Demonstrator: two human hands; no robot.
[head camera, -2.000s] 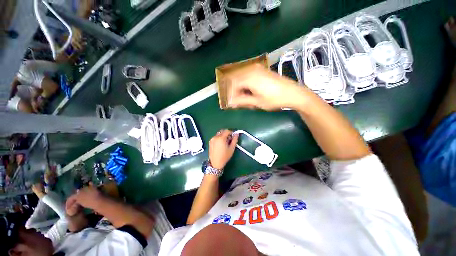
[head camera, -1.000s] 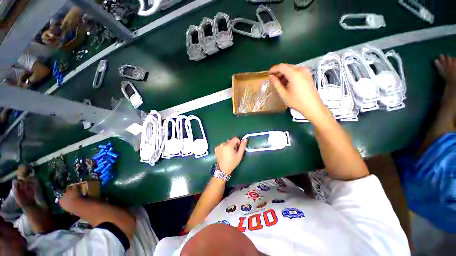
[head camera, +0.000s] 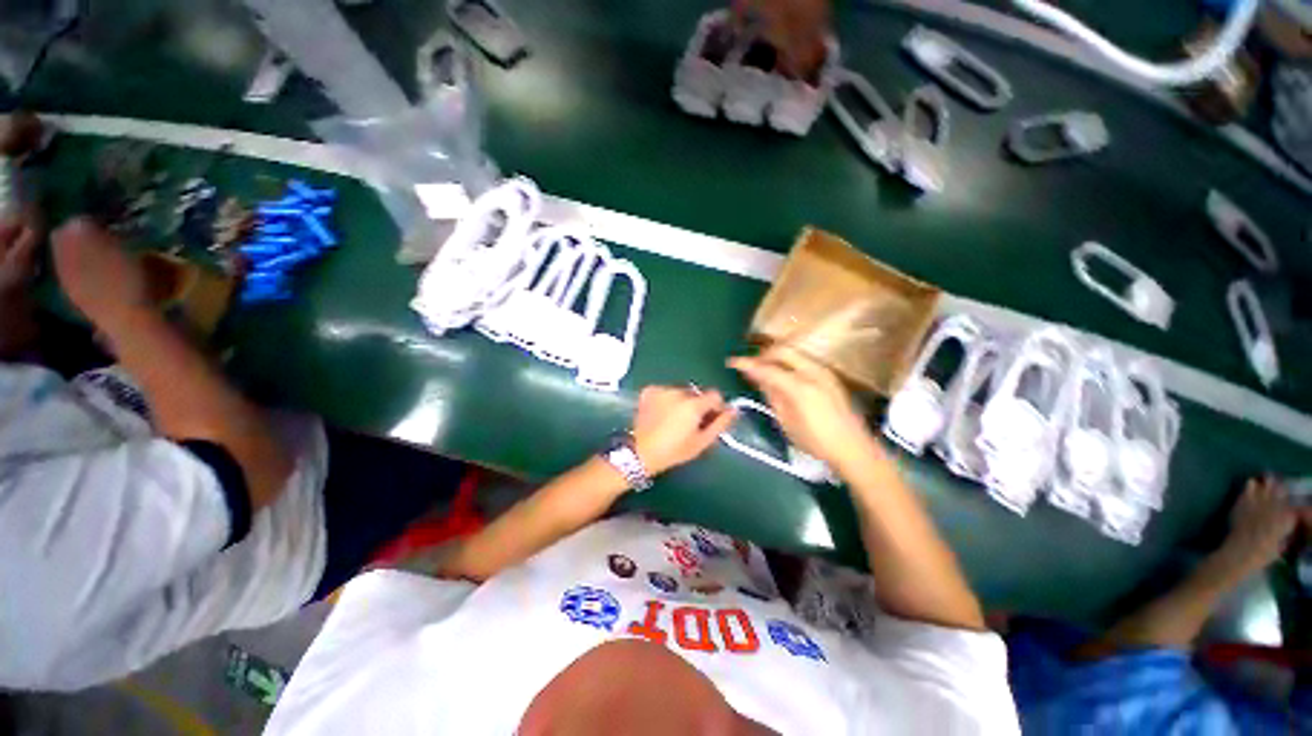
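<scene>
A white loop housing (head camera: 771, 449) lies in front of me, its round end to the right, partly under my right hand. My left hand (head camera: 682, 427) has its fingertips closed on the loop's left end. My right hand (head camera: 800, 398) is above the housing with thumb and finger close together; whether it holds a thin strip is too small to tell. The open cardboard box (head camera: 849, 312) with thin light strips stands just beyond my right hand.
Stacked housings (head camera: 554, 295) stand at left and more stacks (head camera: 1029, 420) at right. A clear bag (head camera: 417, 158) and blue parts (head camera: 288, 237) lie at left. Single housings (head camera: 1122, 283) lie on the far surface. Workers' arms (head camera: 180, 374) are on both sides.
My right hand has moved from the box to beside my left hand, over the housing. The camera view has turned. My left hand stays at the loop's end.
</scene>
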